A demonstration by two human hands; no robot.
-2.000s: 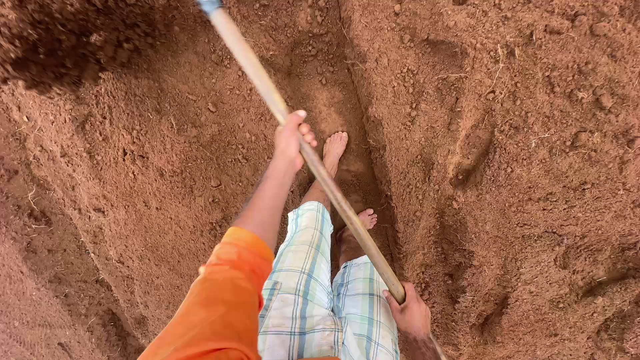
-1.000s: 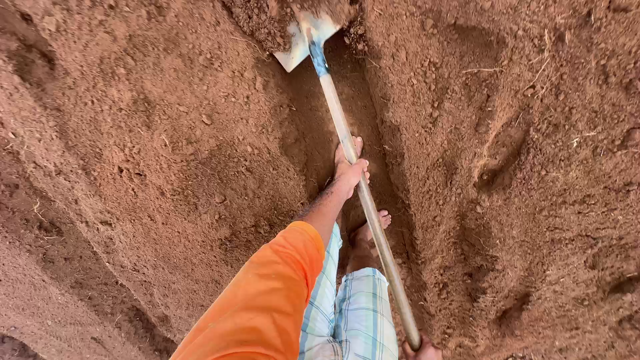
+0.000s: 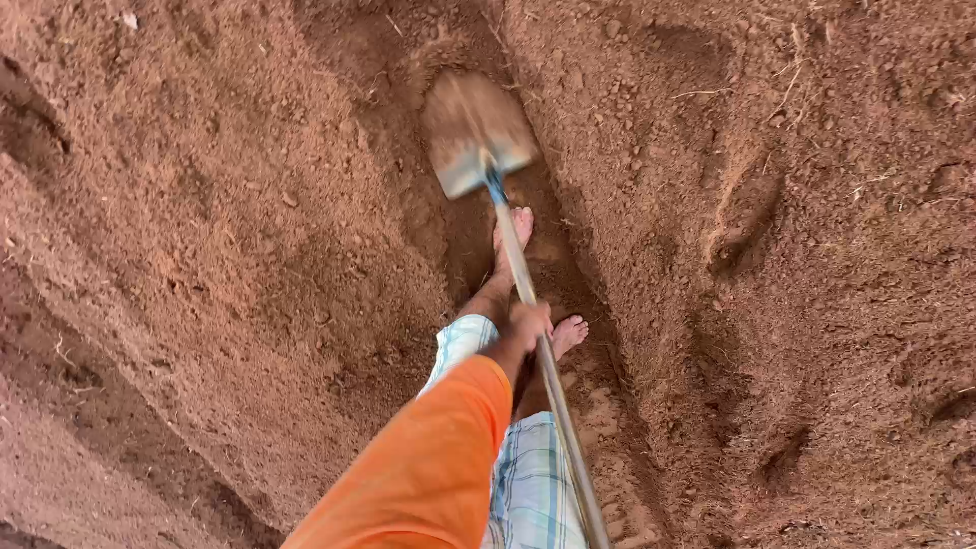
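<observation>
A shovel's metal blade [image 3: 476, 126], brown with soil and pale near its blue socket, lies in the trench ahead of my bare feet. Its long wooden handle [image 3: 560, 404] runs back past my legs to the bottom edge of the view. My left hand [image 3: 530, 320], at the end of an orange sleeve, is closed around the middle of this handle, just above my rear foot. My right hand is out of the frame, and the handle's far end is hidden too. The blade and hand look slightly blurred.
I stand in a narrow trench [image 3: 549, 267] cut in reddish-brown soil. Its left bank [image 3: 267, 229] slopes up, with another furrow beyond it. On the right, loose soil [image 3: 839, 305] has hollows, clods and thin roots.
The shovel has swung from the upper left to the trench, then come nearer my feet. Soil flying at upper left two seconds ago is out of view. My right hand has left the frame.
</observation>
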